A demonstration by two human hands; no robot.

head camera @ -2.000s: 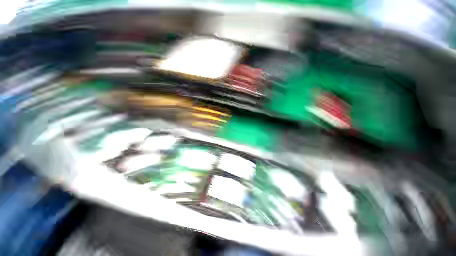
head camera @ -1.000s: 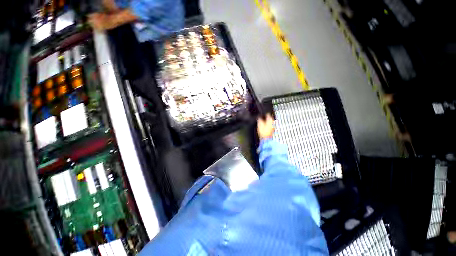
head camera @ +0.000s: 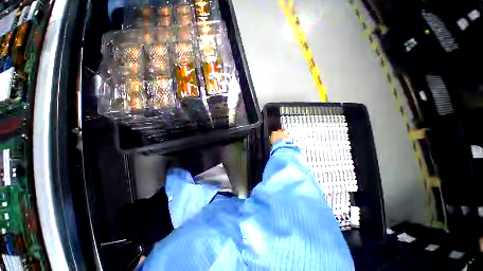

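Observation:
My right hand (head camera: 279, 136) is at the upper left inner side of a black bin (head camera: 375, 174), beside rows of white and silver strips (head camera: 318, 153), likely heatsink assemblies. The sleeve hides much of this hand, and whether it grips anything cannot be told. A small skin-coloured patch (head camera: 142, 260) at the lower left edge of my blue coat may be part of my left hand; its fingers are not visible.
A black bin (head camera: 253, 84) at upper left holds stacked clear blister trays (head camera: 119, 79) with copper-orange parts. The conveyor's pale edge (head camera: 47, 137) runs along the left, with green circuit boards (head camera: 18, 185) beyond. Yellow-black tape (head camera: 302, 42) crosses the grey floor. Dark racks stand at right.
The view has shifted right and down from the boards, and the blister trays now show sharply. My right hand remains at the left side of the strip bin. Another person's arm has left the view.

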